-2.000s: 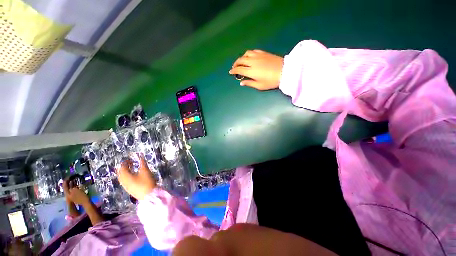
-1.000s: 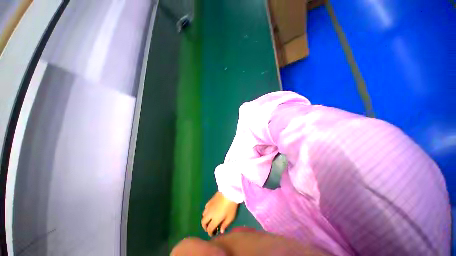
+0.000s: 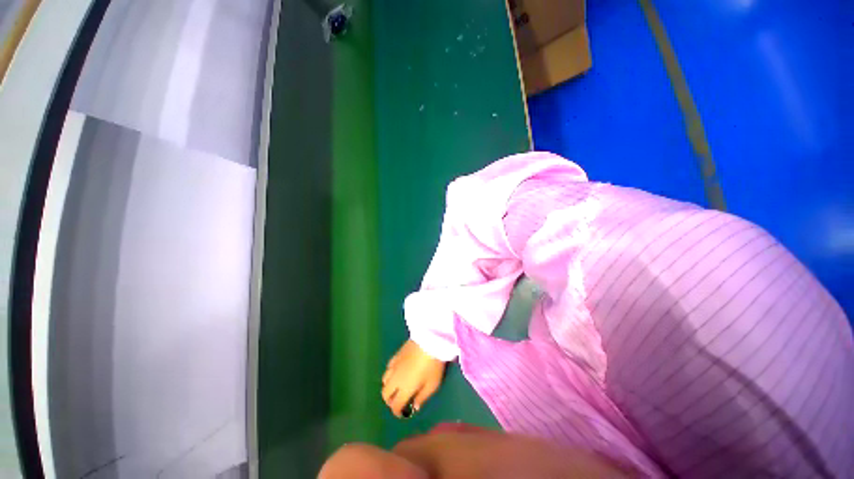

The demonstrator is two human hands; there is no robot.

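Note:
My right hand (image 3: 414,379), in a pink striped smock sleeve, is low in the middle of the view over the green bench (image 3: 440,112). Its fingers are curled down around a small dark, glossy unit (image 3: 408,410). Only a small part of the unit shows at the fingertips; the rest is hidden by the fingers. My left hand is not in view.
A dark unit in clear wrap (image 3: 337,22) lies at the far top, by the bright green strip (image 3: 356,224). White panels (image 3: 169,243) stand on the left. An open brown cardboard box (image 3: 554,51) is beyond the bench edge, over blue floor. A blurred skin-coloured shape crosses the bottom edge.
The view has swung right, so the phone, trays and my left hand have left the picture. In the last second my right hand has shifted slightly, still with the dark unit.

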